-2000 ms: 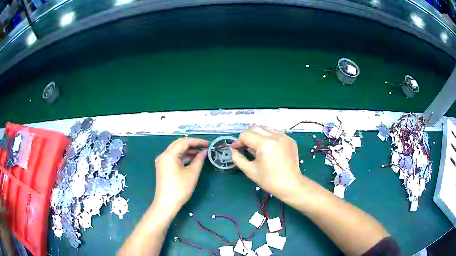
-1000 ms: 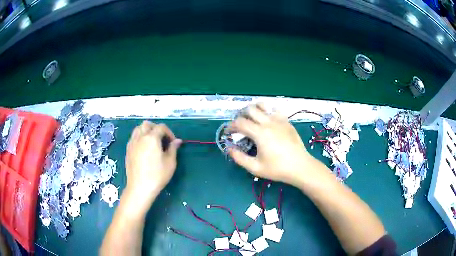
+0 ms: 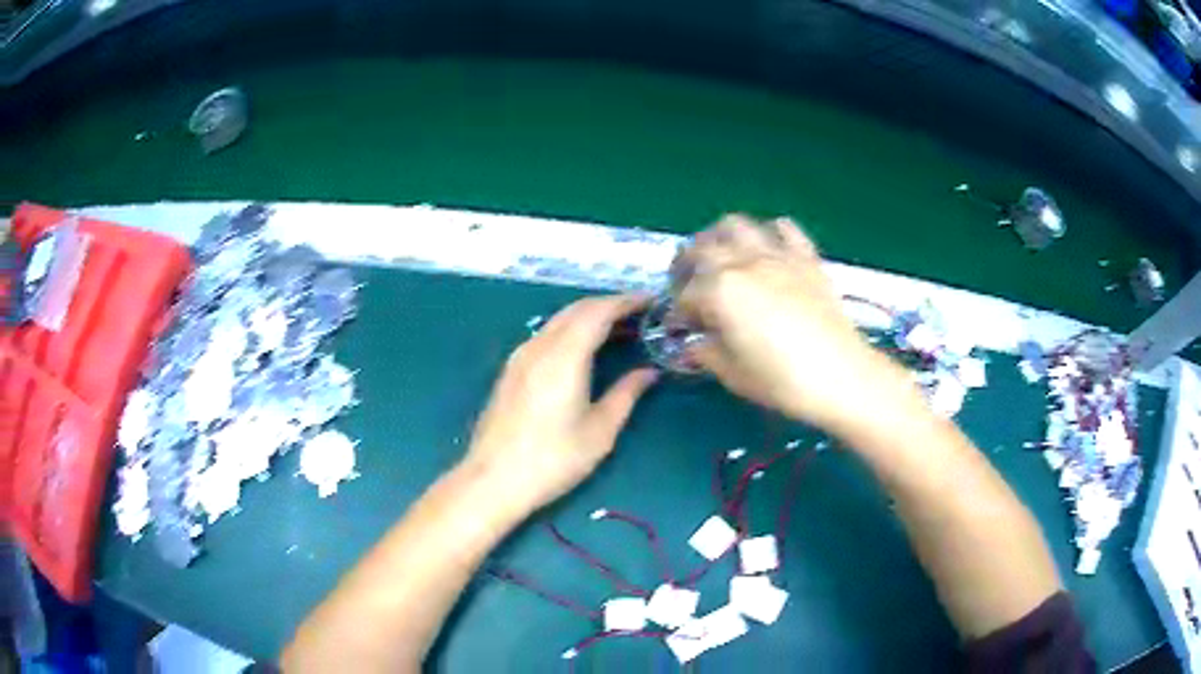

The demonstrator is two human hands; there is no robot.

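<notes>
A grey round housing (image 3: 672, 337) is between my hands near the bench's back edge, mostly covered by my right hand. My right hand (image 3: 764, 310) is on the housing, its fingers over the top and far side. My left hand (image 3: 560, 395) is at the housing's left side, thumb and fingers curved around it; a small white plug (image 3: 533, 323) shows beside it. Several white square pads (image 3: 713, 537) with red wires lie on the bench in front of me. What sits inside the housing is blurred and hidden.
Notched discs (image 3: 244, 369) are piled at left beside a red tray (image 3: 99, 342). Lead piles (image 3: 1100, 421) lie at right, near a white slotted rack (image 3: 1179, 514). Housings (image 3: 1037, 217) stand on the green belt (image 3: 553, 158) beyond the white strip (image 3: 435, 240).
My left hand has moved from the stretched red wire back to the housing. My right hand stays on the housing. The whole view has shifted and tilted.
</notes>
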